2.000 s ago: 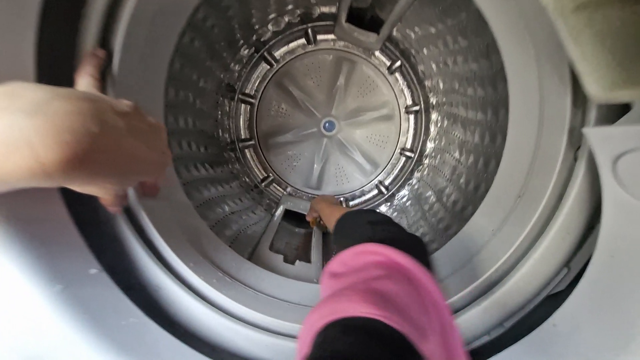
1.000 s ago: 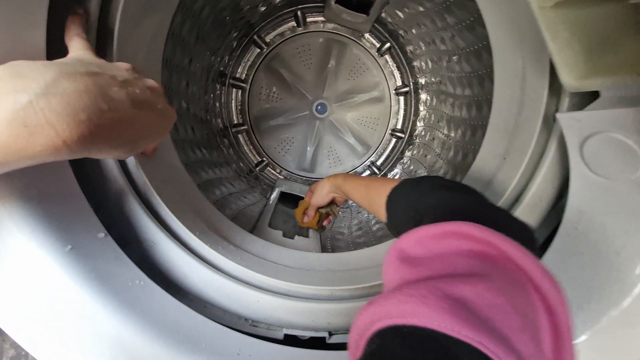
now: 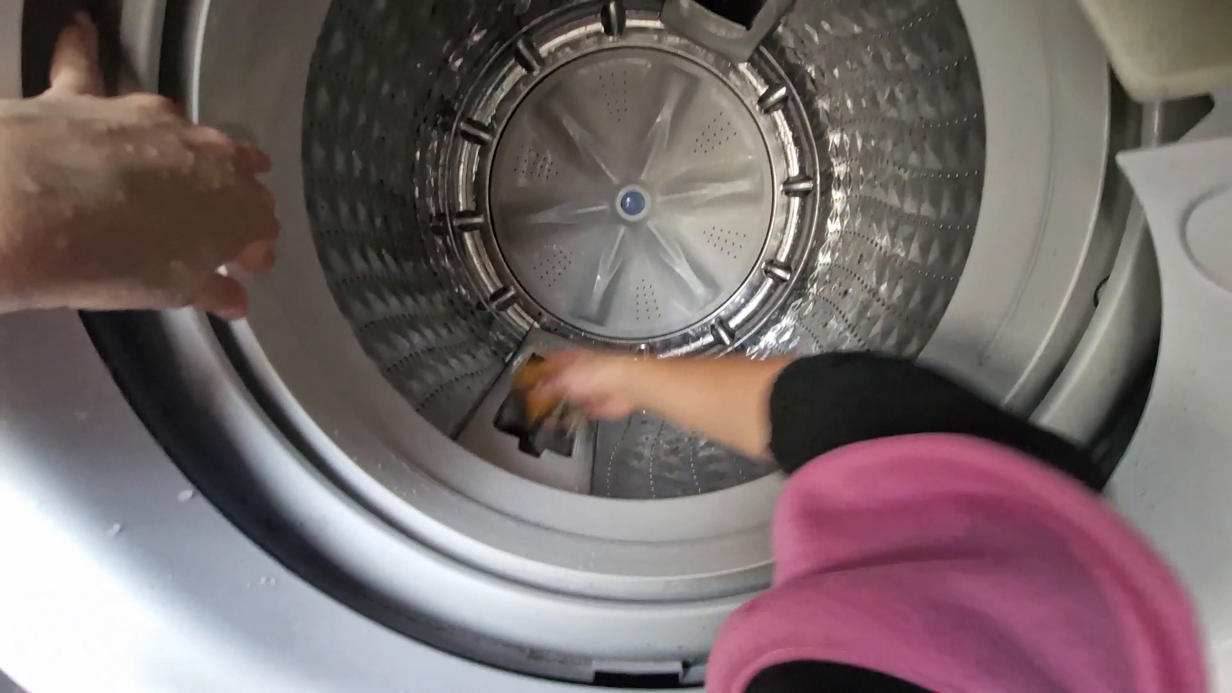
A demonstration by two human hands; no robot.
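My right hand [image 3: 597,383], blurred by motion, reaches into the metal drum [image 3: 895,192] of a top-loading washing machine. It grips a yellowish sponge or cloth [image 3: 535,381] at the dark opening of a plastic filter housing [image 3: 549,469] on the near drum wall. The exact kind of the yellowish thing cannot be told. My left hand [image 3: 144,202] rests with spread fingers over the grey tub ring [image 3: 289,385] at the left and holds nothing visible. Beyond my right hand lies the round pulsator [image 3: 630,269] with its blue centre cap.
A second housing with a dark opening [image 3: 727,29] sits on the far drum wall. The white machine top [image 3: 115,539] surrounds the tub, with small droplets on it. A pale plastic part [image 3: 1165,48] juts in at the upper right, above a white panel [image 3: 1189,318].
My right hand has stayed at the near housing, its forearm now coming in more from the right. The yellowish thing shows in its grip since one second ago. My left hand remains at the left rim.
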